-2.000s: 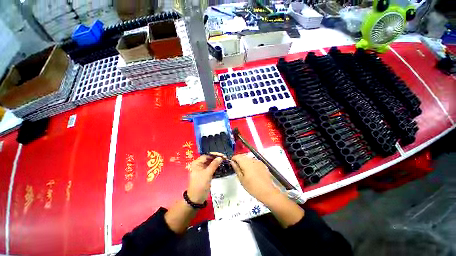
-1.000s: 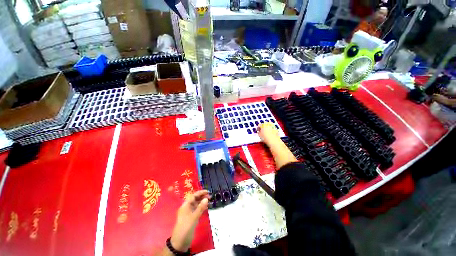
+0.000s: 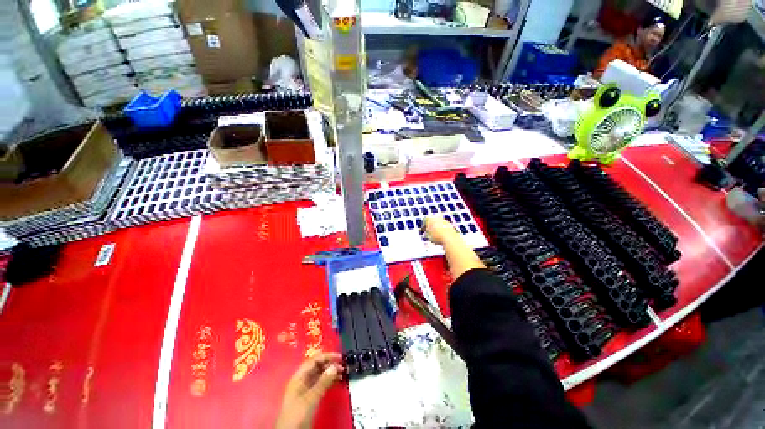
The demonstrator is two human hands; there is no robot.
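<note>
Several black tubes [image 3: 367, 331] lie side by side in the blue bin [image 3: 333, 272], their round open ends towards me. My left hand [image 3: 312, 381] is at the near left end of the tubes, fingertips close together; whether it holds something small cannot be told. My right hand [image 3: 438, 230] reaches onto the white parts tray [image 3: 407, 253] with its rows of small black caps [image 3: 413, 211]. Its fingertips are at the caps; any grip is too small to see. A hammer [image 3: 424, 308] lies slanted right of the bin, partly behind my right sleeve.
Long rows of black tubes [image 3: 562, 251] lie at right. A grey post [image 3: 350, 151] stands behind the bin. Stacked trays [image 3: 159, 188] and cardboard boxes [image 3: 63, 180] are at back left. A green fan [image 3: 616, 126] stands at back right. A floral cloth [image 3: 411, 390] lies in front. A person [image 3: 633, 50] is far right.
From working together at the tube ends, my hands moved apart; the right went to the tray. Since then it has shifted slightly left across the caps. The view has tilted up.
</note>
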